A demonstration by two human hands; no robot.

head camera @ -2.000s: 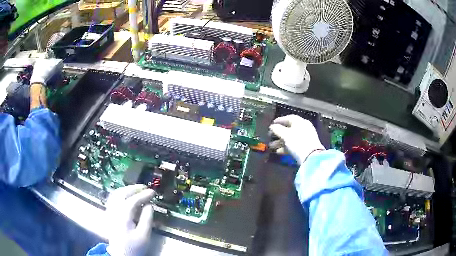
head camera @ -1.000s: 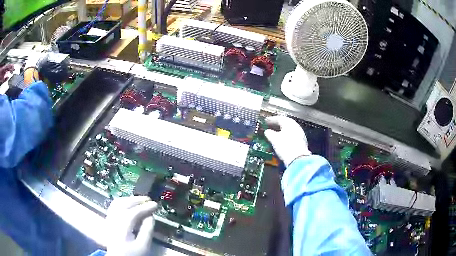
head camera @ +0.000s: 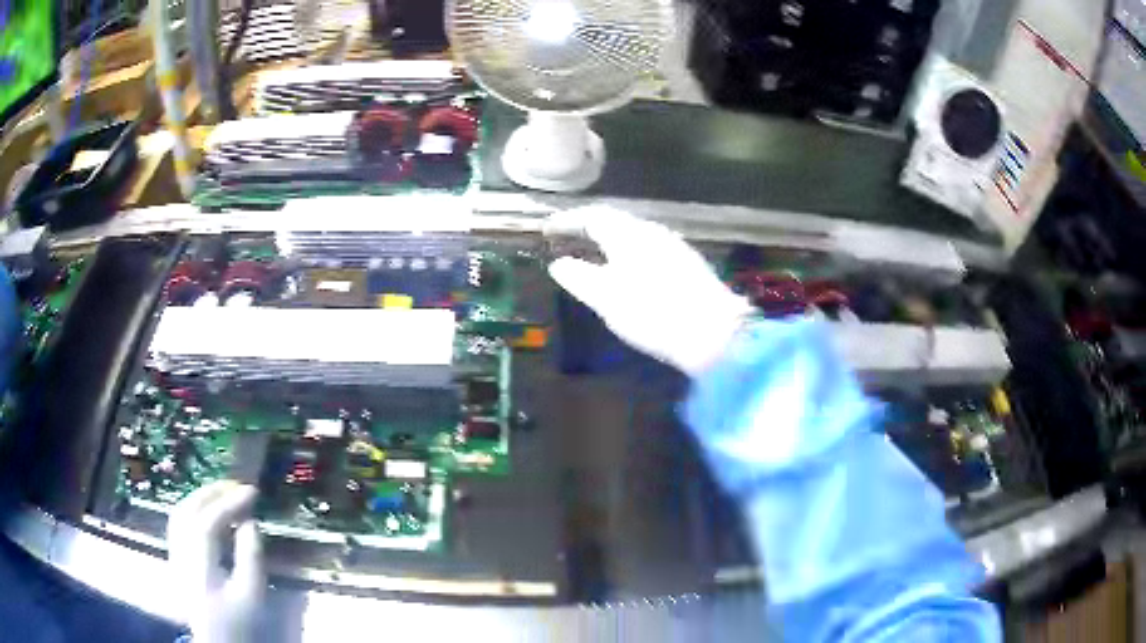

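Note:
A large green circuit board with a long silver-white heatsink lies in a black carrier tray. A small orange piece is at its right edge. My gloved left hand is at the board's near edge, fingers slightly apart, with nothing seen in it. My gloved right hand is beyond the board's right side, over the gap between carriers. Its thumb and fingers are apart, and I see nothing between them; the view is blurred.
A second board with a heatsink is in the line at right. Another board is behind the rail. A white fan stands at the back. A black bin is at far left. The metal conveyor rail runs along the near side.
The view has swung right, so the boards and fan appear further left. My right hand has moved right, away from the board's edge. The neighbouring worker's hand has left the view.

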